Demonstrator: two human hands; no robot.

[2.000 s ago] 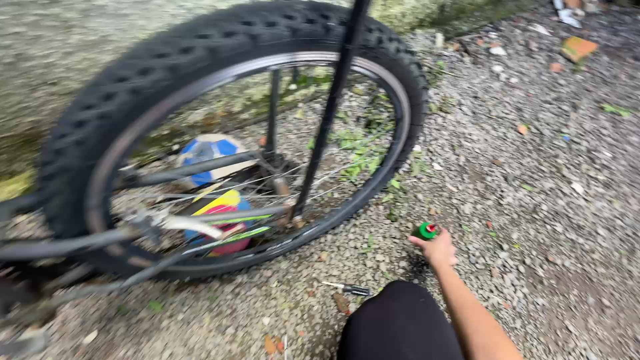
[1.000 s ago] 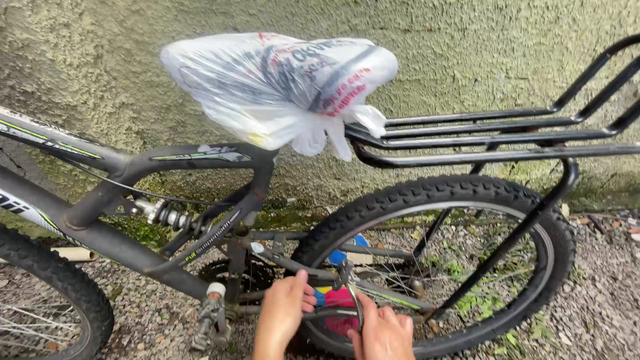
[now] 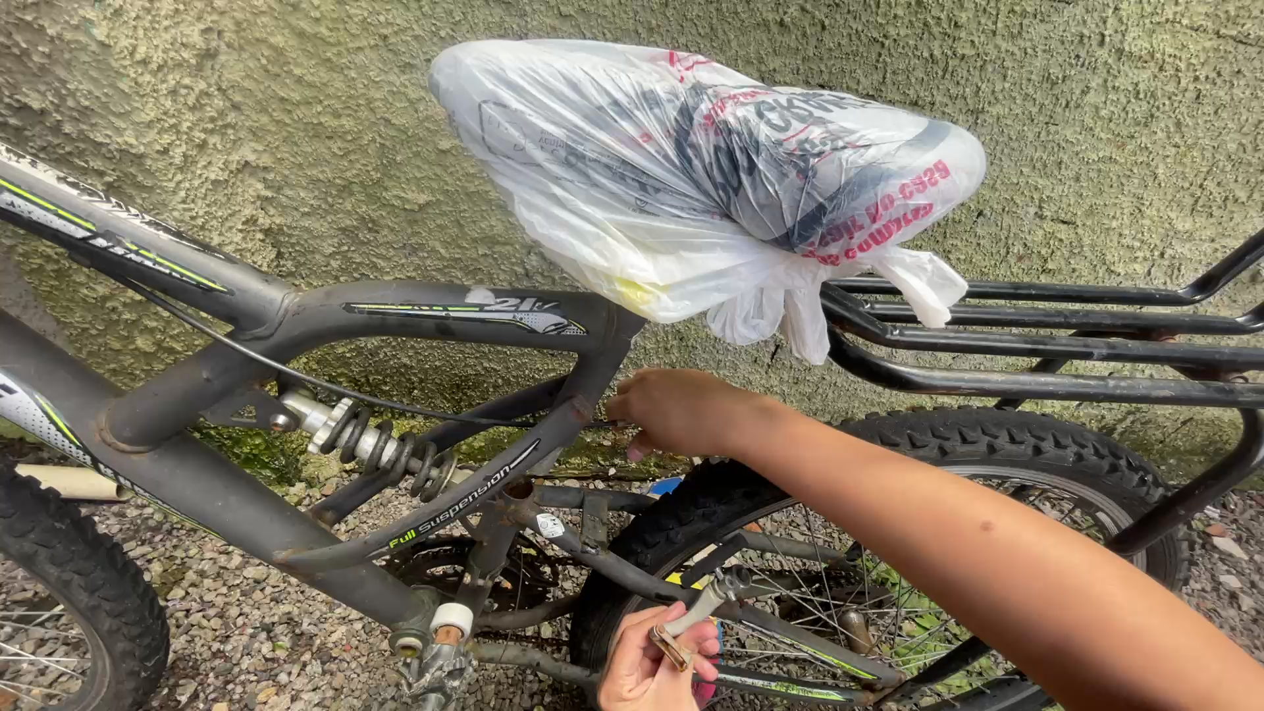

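My left hand point(image 3: 657, 662), at the bottom centre, grips the silver brake arm point(image 3: 703, 604) beside the rear wheel, on the bicycle's rear frame. My right hand point(image 3: 681, 413) reaches in from the right to the back of the seat tube point(image 3: 604, 346), below the saddle. Its fingers are curled near the end of a thin black cable point(image 3: 395, 397) that runs under the top tube; whether they hold the cable is unclear. Part of the knobby rear tyre point(image 3: 642, 543) is hidden by my right forearm.
A plastic bag point(image 3: 612, 178) covers the saddle. A black metal rack point(image 3: 1047, 348) stands over the rear wheel. The rear shock point(image 3: 365, 439) and a crank arm point(image 3: 434, 671) are at the left. Behind the bicycle rises a rough wall point(image 3: 326, 128); gravel point(image 3: 247, 612) lies below.
A second ago both hands were together at the brake arm. My right hand has since moved up to the seat tube, while my left hand is still at the brake arm.
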